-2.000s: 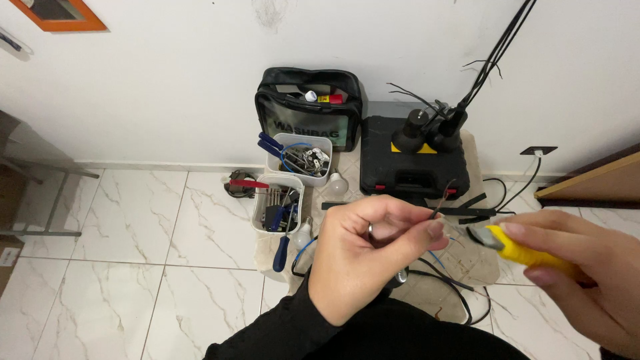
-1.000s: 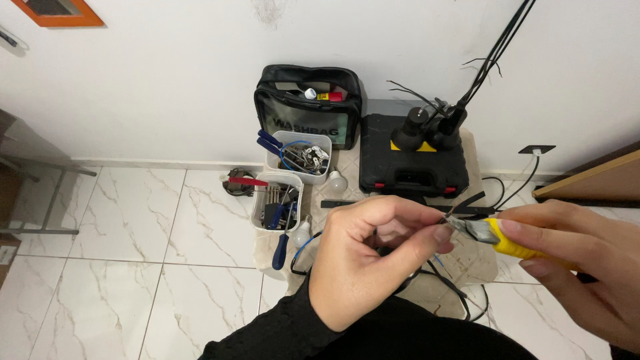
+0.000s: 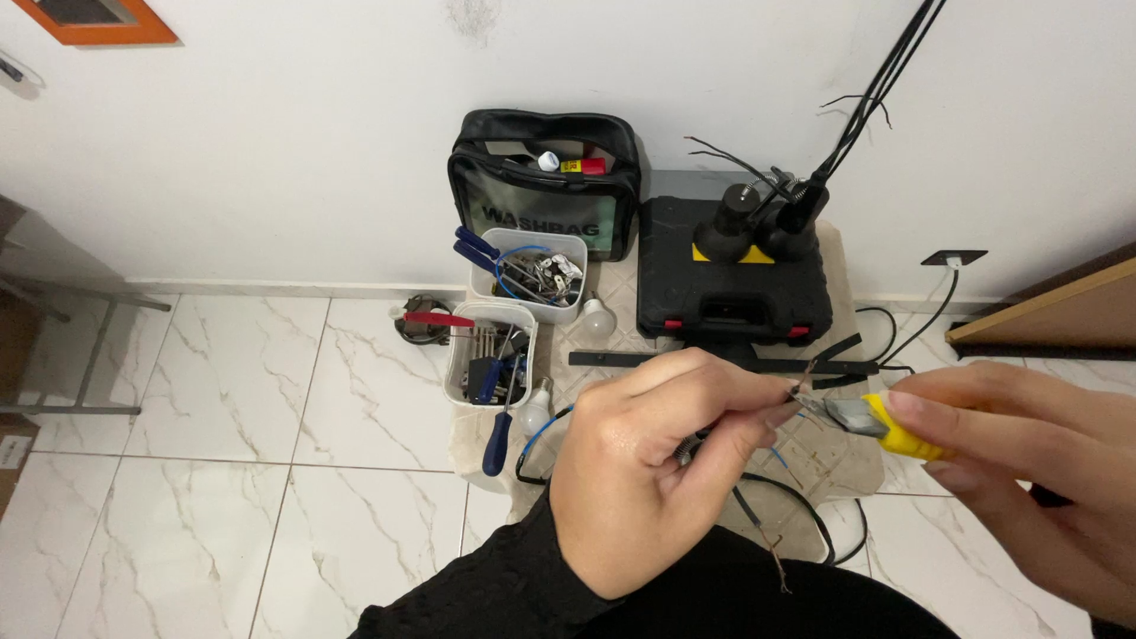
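Note:
Between thumb and forefinger, my left hand (image 3: 666,461) pinches a thin black wire (image 3: 797,389) with bare copper strands at its end. My right hand (image 3: 1021,461) holds yellow-handled pliers or cutters (image 3: 896,430), whose grey metal jaws touch the wire right by my left fingertips. The exact kind of tool is not clear, and my fingers hide part of its handle. Below my left hand hangs another cable end with bare copper strands (image 3: 779,559). A coiled spring shows partly behind my left palm.
A small table (image 3: 825,479) carries two plastic tubs of tools (image 3: 572,306), light bulbs (image 3: 597,319), a black tool case (image 3: 657,266) with black lamp parts on it, a wash bag (image 3: 543,209) and loose cables. A blue screwdriver (image 3: 497,444) juts over a tub's rim. A wooden piece (image 3: 1047,311) stands right.
Two seconds ago the yellow tool was apart from the wire, to its right. It has moved left, and its jaws now meet the wire at my left fingertips. My left hand has stayed nearly still.

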